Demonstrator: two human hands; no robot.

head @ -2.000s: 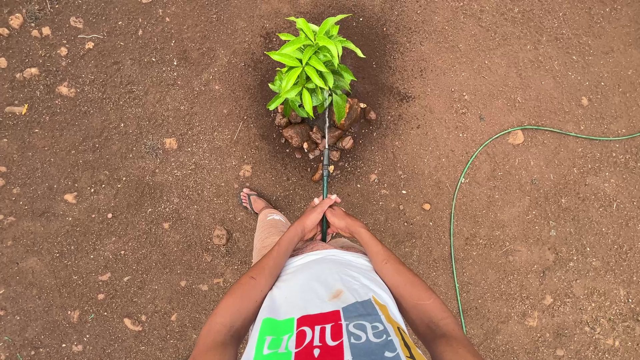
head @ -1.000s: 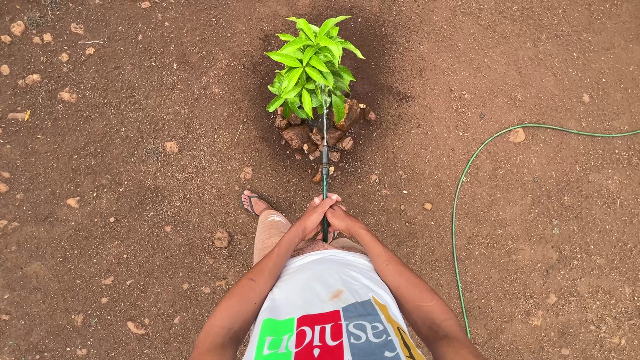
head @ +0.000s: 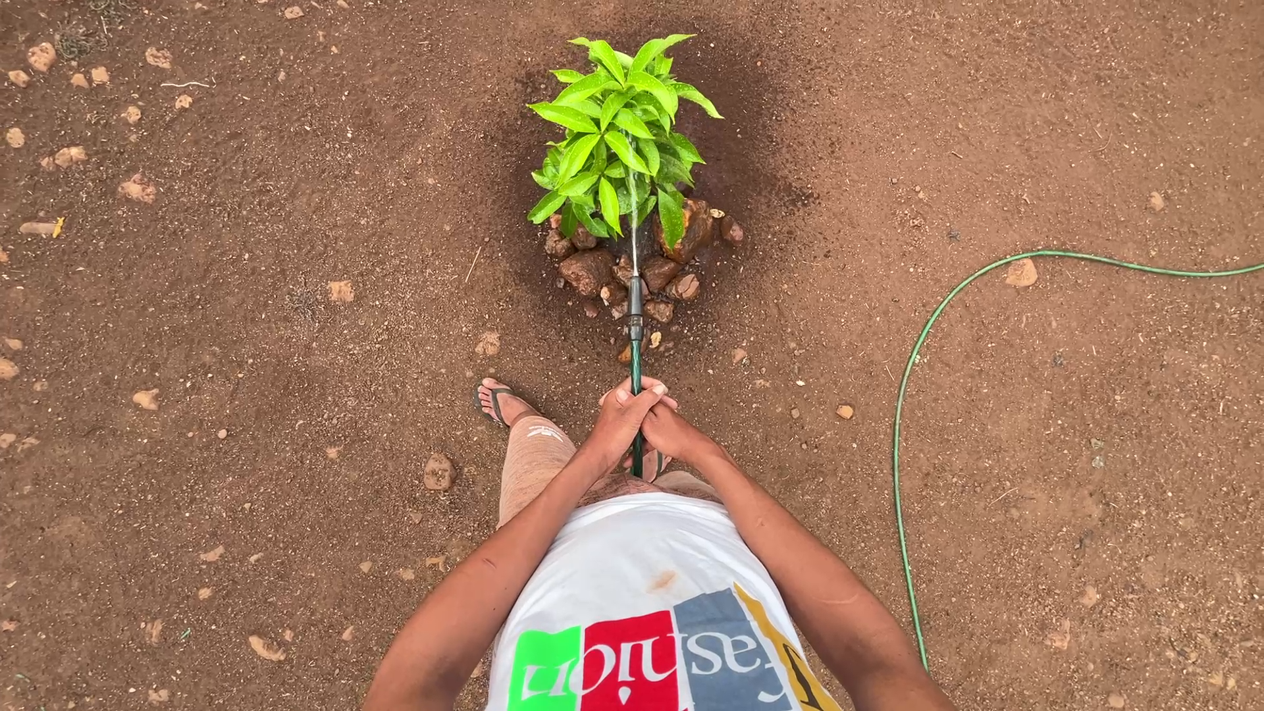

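Note:
My left hand [head: 624, 415] and my right hand [head: 669, 425] overlap in front of my waist, both closed around a green garden hose [head: 636, 367]. A black hose nozzle [head: 635, 308] points away from me, and a thin stream of water [head: 634, 232] runs from its tip into a small leafy tree [head: 617, 128]. Brown stones [head: 587, 272] lie around the base of the plant, where the soil is dark and wet. The stem is hidden by the leaves.
A green hose length [head: 901, 415] curves over the bare soil on the right. Loose stones lie scattered on the left, one [head: 439, 472] near my leg. My sandalled foot [head: 502, 403] stands below and left of the plant, the other partly hidden beneath my hands.

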